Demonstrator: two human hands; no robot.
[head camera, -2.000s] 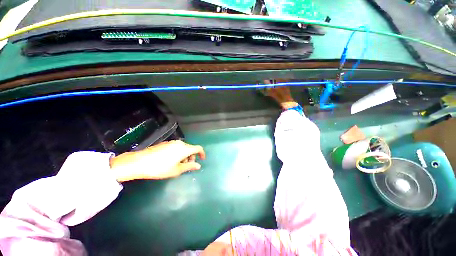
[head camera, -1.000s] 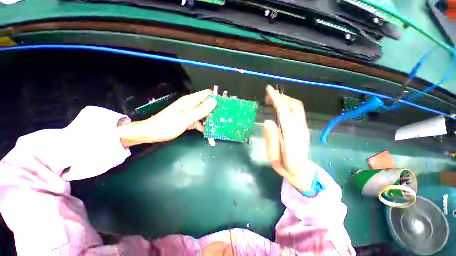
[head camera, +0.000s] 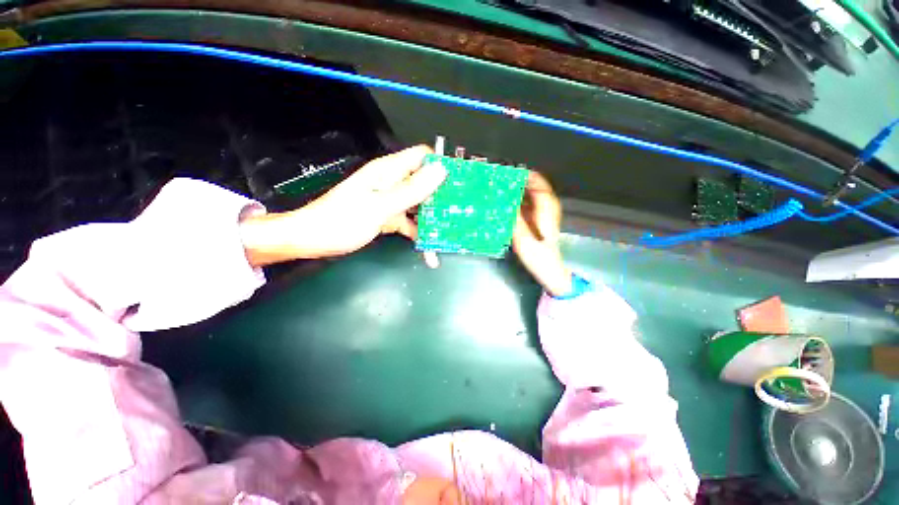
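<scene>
A green circuit board (head camera: 473, 207) with white specks is held up above the bench, its flat face towards me. Small parts stick out along its upper and left edges. My left hand (head camera: 370, 205) grips the board's left edge, thumb on the face. My right hand (head camera: 540, 229) is at the board's right edge, its fingers partly hidden behind the board. Whether it grips the board or holds a tool cannot be told. A blue band (head camera: 574, 287) is on my right wrist.
A black slotted tray (head camera: 177, 138) with a board in it is at left. A blue cord (head camera: 414, 94) crosses the bench; a coiled blue cord (head camera: 729, 227), dark green boards (head camera: 715, 199), a green-and-white cylinder (head camera: 754, 357), a pale ring (head camera: 793, 405) and a round clear container (head camera: 826, 449) are right.
My right hand came back from the back ledge and has now moved in against the board's right edge. My left hand took hold of the board. The view has shifted.
</scene>
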